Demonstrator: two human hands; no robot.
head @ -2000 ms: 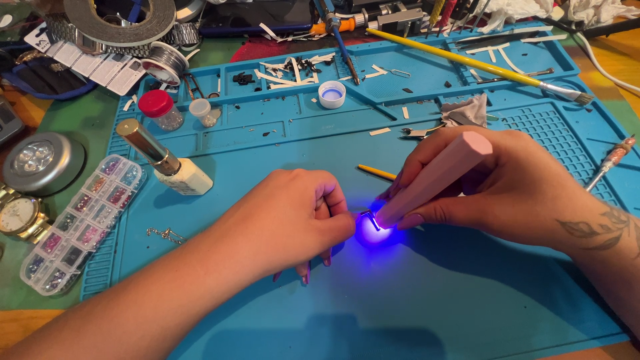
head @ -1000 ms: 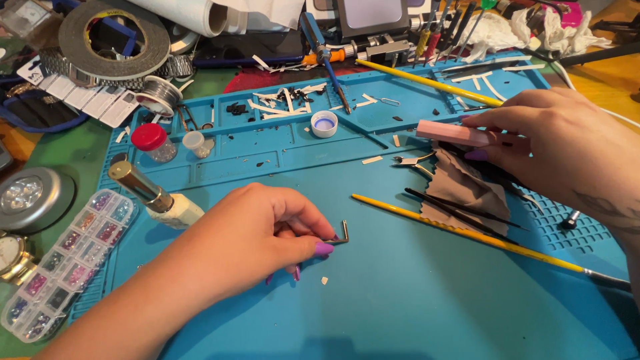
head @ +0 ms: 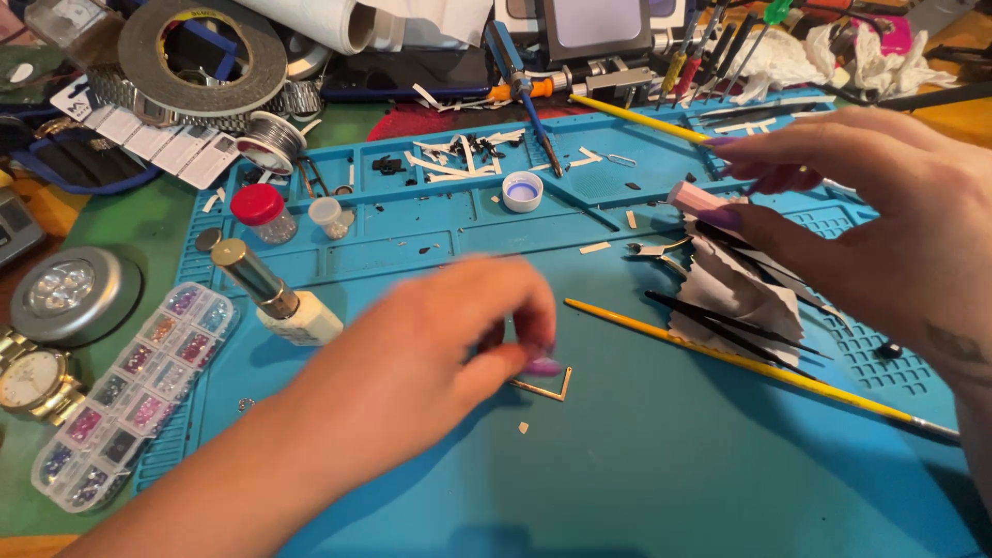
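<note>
My left hand (head: 465, 349) is blurred over the middle of the blue mat. Its fingertips overlap one arm of a thin gold-coloured angled metal piece (head: 559, 394); whether they grip it is unclear. A small pale chip (head: 524, 427) lies just below. At the right, my right hand (head: 821, 194) has its fingers spread above a pink pen-shaped light (head: 694, 199), whose far end is hidden by the hand, with the thumb overlapping it. Under and beside this hand lie a grey cloth (head: 736, 298), black tweezers (head: 721, 318), small pliers (head: 657, 250) and a yellow-handled brush (head: 744, 364).
On the left stand a nail polish bottle (head: 301, 318), a red-capped jar (head: 267, 213), a bead organizer (head: 143, 395) and a round lamp (head: 74, 294). A white cap (head: 522, 192) and scraps (head: 469, 155) lie in the mat's trays. Tape, solder wire and tools crowd the back.
The purple-blue glow seen two seconds ago is gone. My right hand has moved from the middle to the right with the pink light, and its fingers have since spread away from it.
</note>
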